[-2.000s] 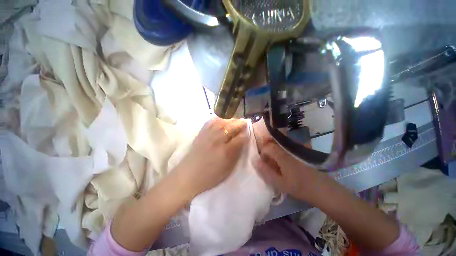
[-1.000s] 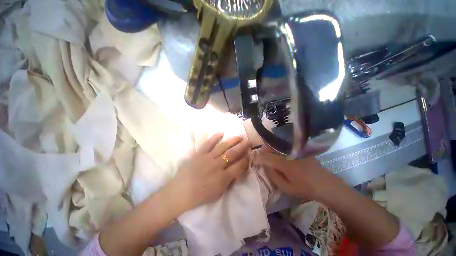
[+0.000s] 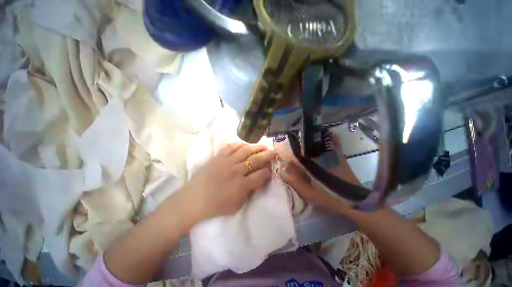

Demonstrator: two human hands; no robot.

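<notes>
A cream-pink fabric piece [image 3: 244, 235] lies under my hands and hangs over the table's front edge. My left hand [image 3: 233, 176] lies flat on it, fingers slightly spread, a gold ring on one finger. My right hand [image 3: 306, 182] has its fingertips on the fabric's right edge, beside the left fingertips. The needle area is partly hidden by a hanging brass key [image 3: 264, 95] and a chrome loop [image 3: 390, 129]. Bright lamp light washes out the fabric just beyond my left fingertips.
Cream fabric pieces [image 3: 73, 146] are heaped at the left. A blue round fob [image 3: 174, 25] hangs at the top. A small black part [image 3: 442, 163], a measuring strip [image 3: 418, 188] and a purple phone-like rectangle [image 3: 484, 151] are at the right. More cream fabric [image 3: 455, 227] lies below the table's right edge.
The key and chrome loop swing left in view, then back right. My left fingers spread onto the fabric and stay there. The orange-and-blue snips seen a second ago are now hidden.
</notes>
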